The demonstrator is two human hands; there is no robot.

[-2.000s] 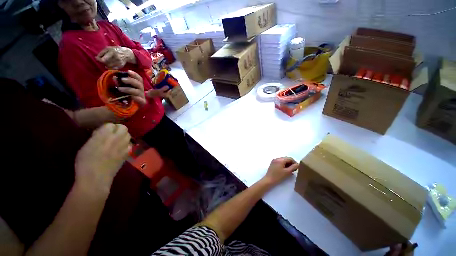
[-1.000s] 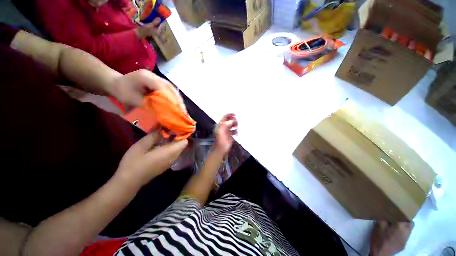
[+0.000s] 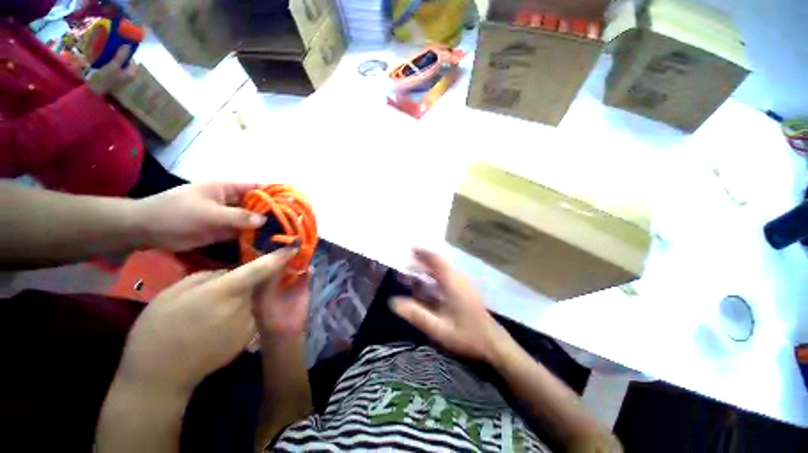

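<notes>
A coiled orange cord (image 3: 285, 221) with a black part in its middle is held by another person's two hands at left centre. My left hand (image 3: 285, 305) is just below the coil, partly hidden behind that person's hand. Its fingers and any grip are unclear. My right hand (image 3: 447, 310) is blurred in front of the table edge, fingers apart, with nothing clearly in it. A brown taped carton (image 3: 540, 239) stands on the white table beyond it.
An orange cord lies on a retail box (image 3: 423, 80). An open carton (image 3: 532, 75) holds orange boxes, with another carton (image 3: 678, 71) beside it. A black tool (image 3: 787, 227) is far right. A person in red (image 3: 66, 133) is at left.
The view has swung right. My right hand has left the taped carton and come nearer my body. My left hand has moved from the table edge to the cord held by the other person.
</notes>
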